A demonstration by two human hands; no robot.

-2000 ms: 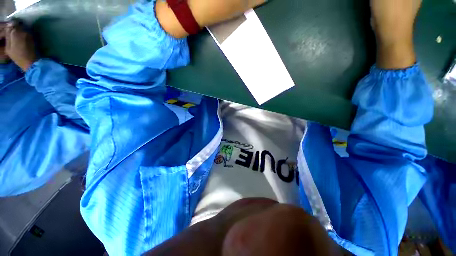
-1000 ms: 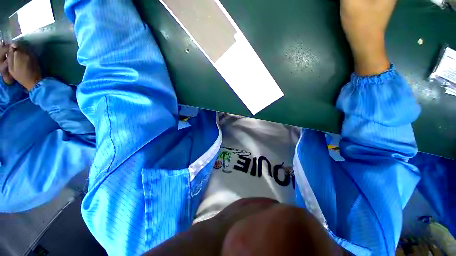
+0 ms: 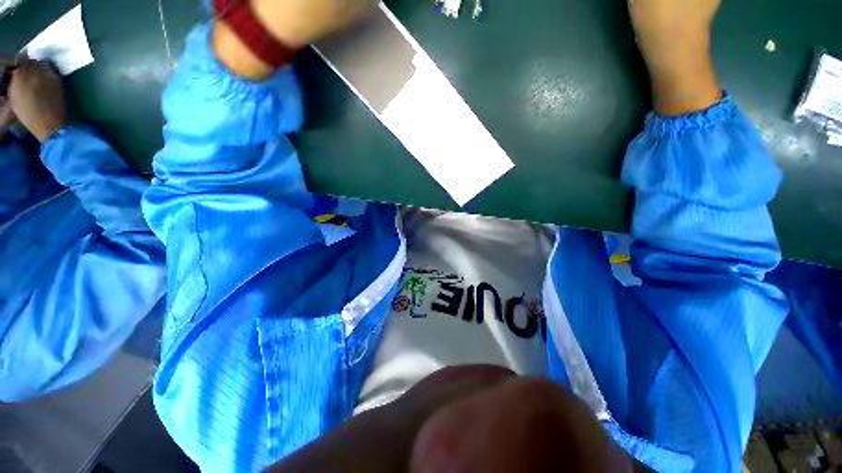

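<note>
A long strip [image 3: 448,139] lies slanted on the dark green bench. Its near part is white and its far part grey-beige, with a stepped edge between them. My left hand [image 3: 318,17] is at the top edge, over or beside the strip's far end. It is blurred and partly cut off, so its fingers and any hold do not show. A dark red band is on that wrist. My right hand [image 3: 676,23] is at the top edge to the right of the strip. Mostly its wrist shows; the fingers are out of the picture.
Small white pieces [image 3: 452,7] lie at the top edge of the bench. A shiny clear bag with white sheets [image 3: 822,100] lies at the far right. A small pale speck [image 3: 771,44] is near it. At the left, a neighbour's hand [image 3: 39,92] is by a white sheet [image 3: 69,42].
A second ago my left arm reached forward with its hand out of the picture; it has drawn back, and part of the hand shows at the strip's far end. My right arm has barely moved.
</note>
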